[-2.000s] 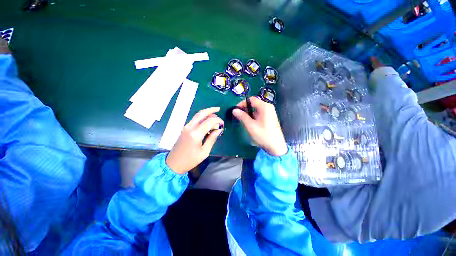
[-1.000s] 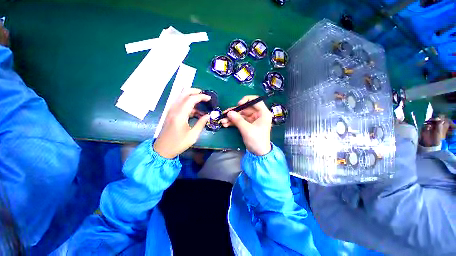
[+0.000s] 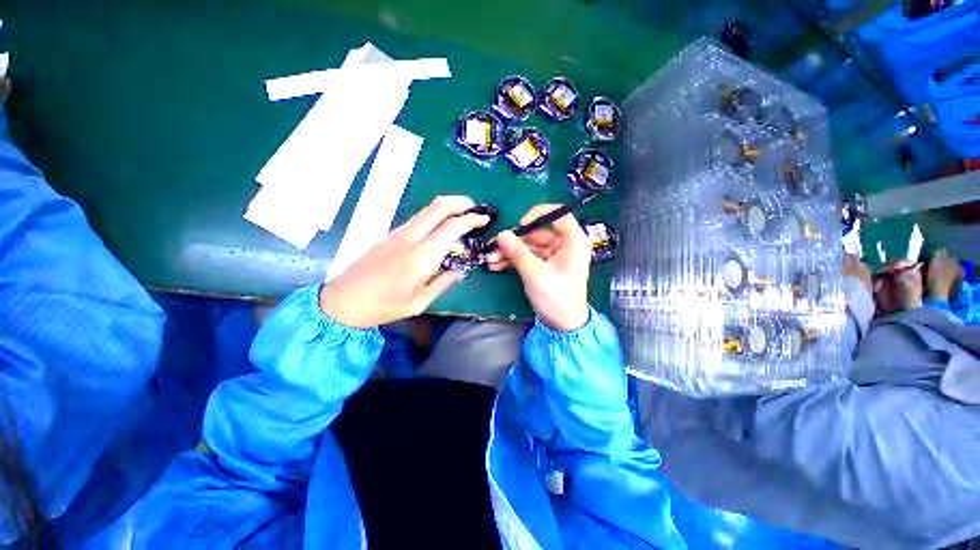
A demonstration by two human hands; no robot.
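My left hand [image 3: 403, 263] holds a round watch housing [image 3: 462, 254] just above the green bench near its front edge. A dark round disc [image 3: 484, 214] shows at my left fingertips, partly hidden by them. My right hand [image 3: 546, 263] holds dark tweezers [image 3: 543, 220] like a pen, their tip at the housing. Several round housings with white squares and yellow parts, such as this housing [image 3: 479, 133], lie beyond my hands. One more housing [image 3: 599, 241] lies beside my right hand, between it and the tray stack.
White strips [image 3: 333, 145] lie on the green bench [image 3: 193, 140] at the left. A tall stack of clear blister trays [image 3: 688, 247] with round displays stands at the right. People in blue [image 3: 65, 322] and grey [image 3: 795, 440] smocks sit on either side. Blue bins [image 3: 924, 64] are at far right.
Both hands have come together at a housing, its white face now visible near the tweezers' tip. In the last second my left fingers closed further over the dark disc and housing. The view shifted.
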